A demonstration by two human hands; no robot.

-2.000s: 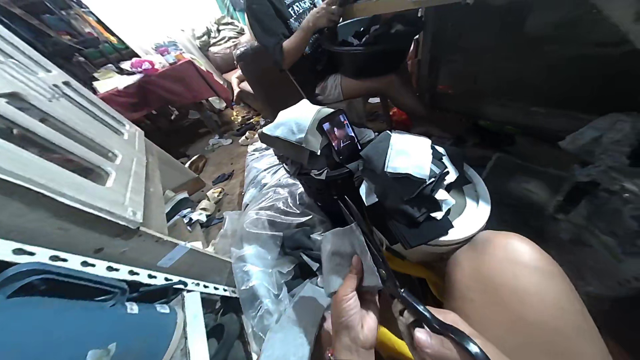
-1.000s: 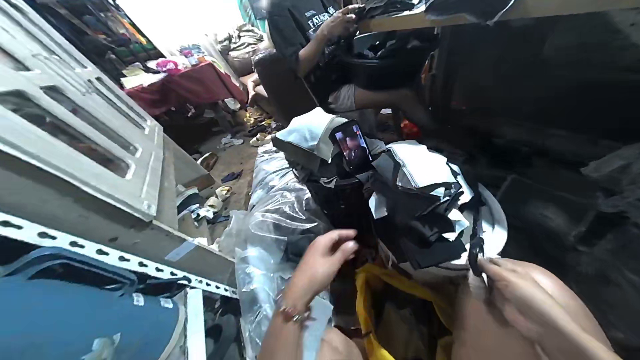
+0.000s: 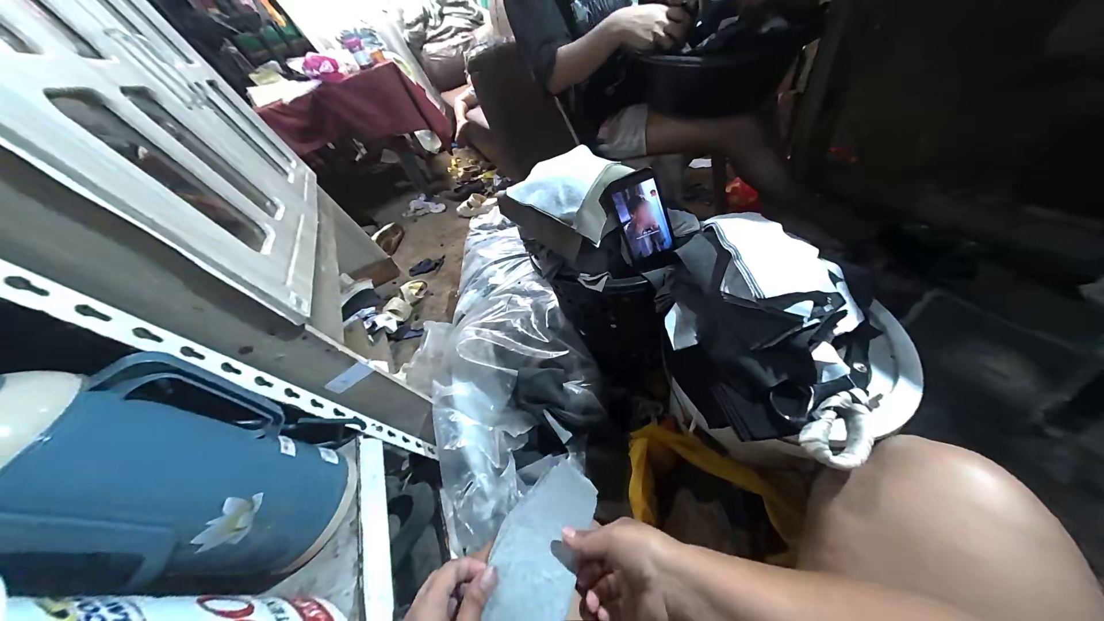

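Near the bottom centre, my left hand [image 3: 453,591] pinches the left edge of a light grey fabric piece [image 3: 539,535]. My right hand [image 3: 612,561] grips the same piece at its right edge. Scissors with a cloth-wrapped handle [image 3: 838,431] lie at the front of a white tub [image 3: 906,371], beside stacked black and white fabric pieces [image 3: 750,319]. A smartphone [image 3: 641,217] with a lit screen leans upright between that stack and another fabric pile [image 3: 561,194]. A yellow bag [image 3: 681,448] stands open just beyond my right hand.
Clear plastic wrapping [image 3: 509,345] runs along the centre. At left stand a pale cabinet [image 3: 155,172], a perforated metal rail [image 3: 216,362] and a blue container [image 3: 172,474]. Footwear [image 3: 401,306] lies on the floor. Another person [image 3: 595,60] sits behind, near a red-covered table [image 3: 354,103].
Two seconds ago the black-handled scissors were in my right hand; now they lie on the tub. My hands have come together on the grey fabric piece, after being apart one second ago.
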